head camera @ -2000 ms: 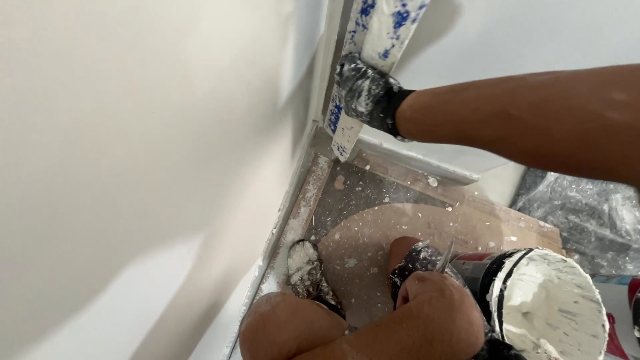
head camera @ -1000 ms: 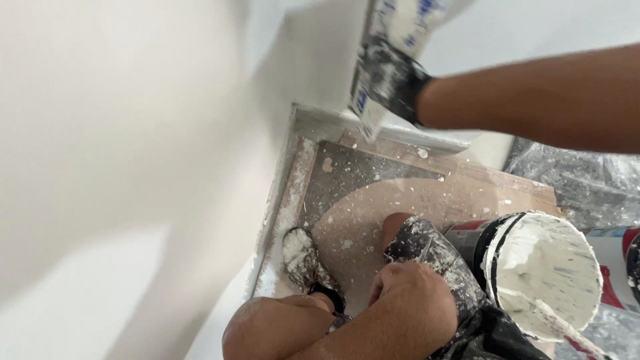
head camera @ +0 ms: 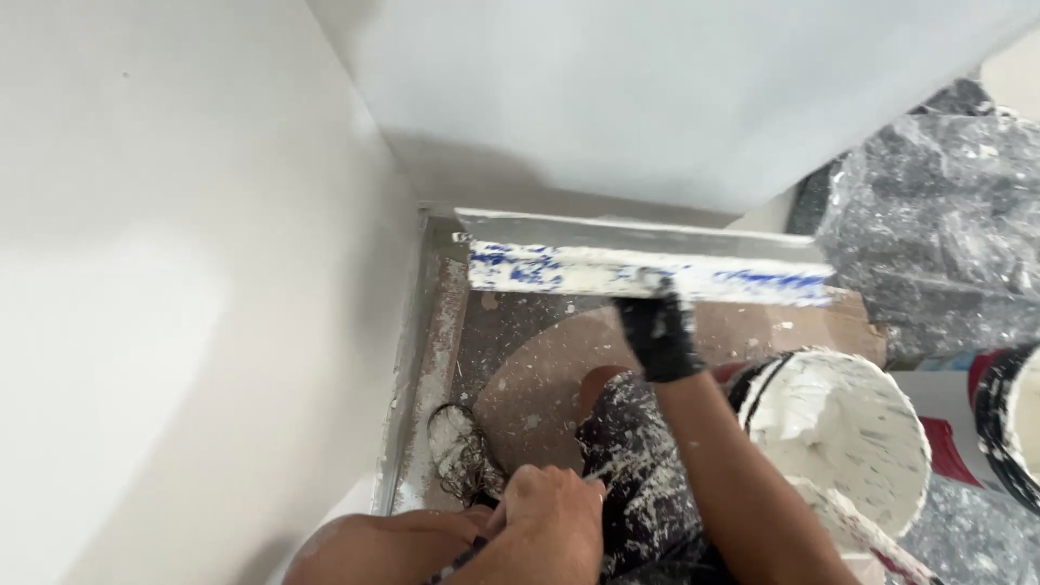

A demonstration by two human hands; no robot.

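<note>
My right hand [head camera: 660,333], in a black glove spotted with white compound, grips a wide finishing blade [head camera: 642,264] around its middle. The blade lies nearly level across the view, its blue back mostly coated in white, its grey metal edge toward the wall. My bare left hand [head camera: 548,500] is closed low in front of my knees, with a thin thing, too small to name, showing by its fingers. To the right of my right forearm stands an open bucket of white joint compound [head camera: 841,439], with a smeared tool handle [head camera: 865,528] at its rim.
Two pale walls meet in a corner [head camera: 422,203] ahead and left. Spattered cardboard [head camera: 528,374] covers the floor by my shoe [head camera: 459,447]. A second bucket [head camera: 946,422] stands far right, near crumpled plastic sheeting [head camera: 951,211].
The blade has turned from nearly upright in the view to nearly level, still in my right hand. My right forearm now comes up from below instead of from the right.
</note>
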